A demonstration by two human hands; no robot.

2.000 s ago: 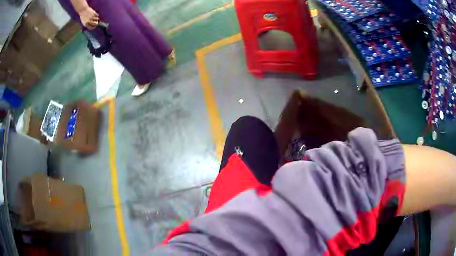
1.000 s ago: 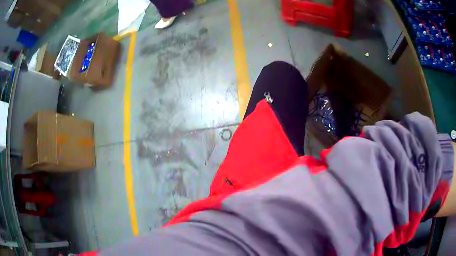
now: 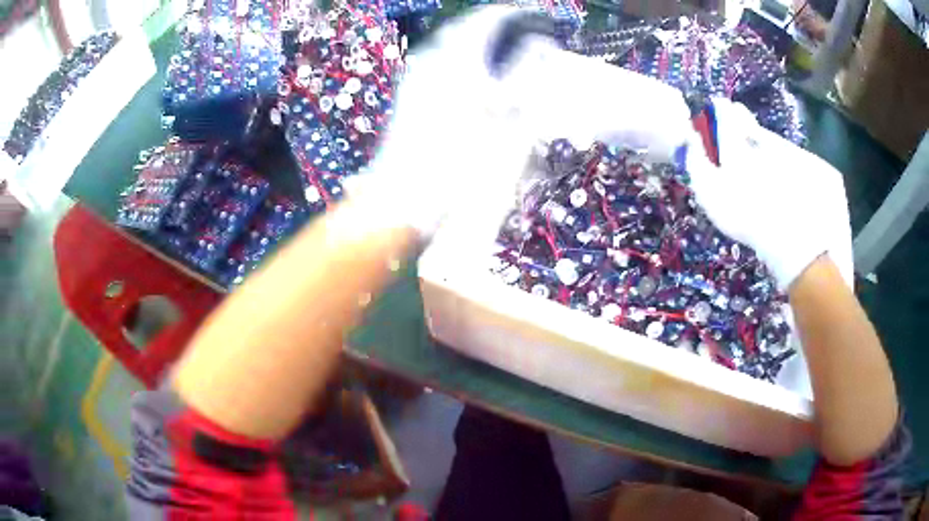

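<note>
A large white foam box (image 3: 611, 356) stands on the green-topped bench, full of loose small circuit boards (image 3: 632, 239) with red and dark wires and silvery discs. My left hand (image 3: 448, 122), in a white glove, is strongly blurred over the box's back left side; a dark patch shows by it, and its fingers and anything in them cannot be made out. My right hand (image 3: 749, 188), in a white glove, is over the box's right side, closed around a hand tool (image 3: 705, 132) with red and dark handles. The tool's tip is not clear.
Blue PCB panels (image 3: 219, 66) with wires and discs are piled left of the box, with flatter stacks (image 3: 214, 204) nearer the edge. More panels (image 3: 723, 51) lie behind. A red stool (image 3: 132, 290) is at the bench's left edge. A brown carton (image 3: 896, 76) is at the right.
The view has swung from the floor to the bench. Both gloved hands, the tool and the foam box have come into the picture.
</note>
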